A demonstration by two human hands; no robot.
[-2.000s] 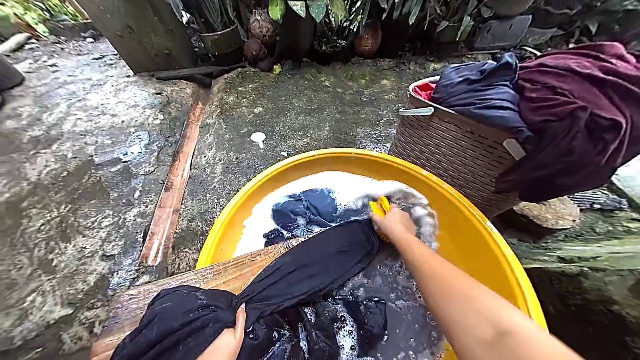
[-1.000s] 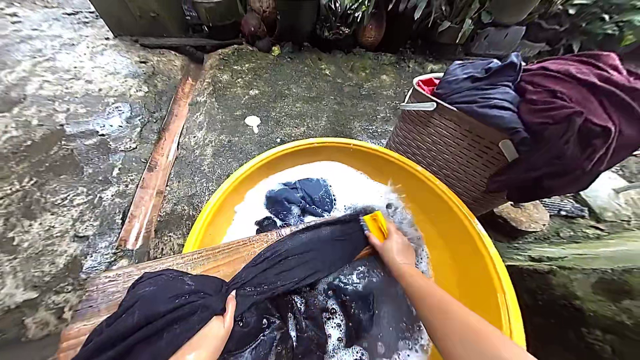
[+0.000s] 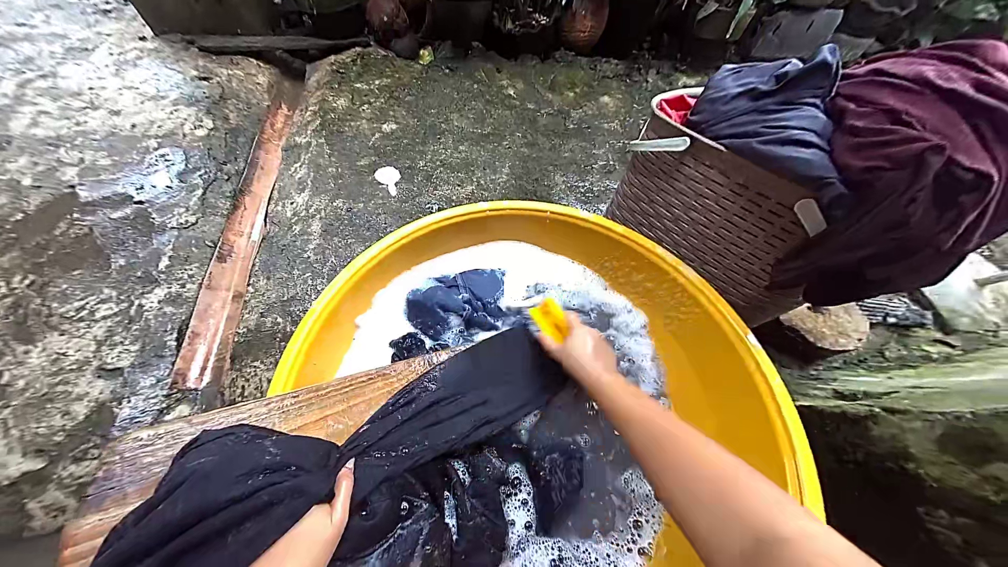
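A wet black cloth (image 3: 465, 394) lies along a wooden board (image 3: 157, 449) that reaches into a yellow basin (image 3: 709, 354). My left hand (image 3: 319, 524) grips the bunched cloth near the board's lower part. My right hand (image 3: 583, 350) holds a yellow scrub brush (image 3: 550, 319) at the cloth's far end, over the soapy water; its bristles are blurred. Dark clothes (image 3: 457, 303) lie among the white suds beyond the board, and more dark fabric sits in the grey water below the held cloth.
A brown woven-pattern plastic laundry basket (image 3: 709, 213) stands behind the basin at right, heaped with navy cloth (image 3: 764, 110) and maroon cloth (image 3: 921, 157). A wooden plank (image 3: 236, 244) lies on wet concrete at left. Beside the basket is a cut log (image 3: 827, 324); pots line the back.
The yellow brush in my right hand has shifted about the cloth's far end. My left hand keeps its hold on the bunched cloth. The view has tilted down somewhat.
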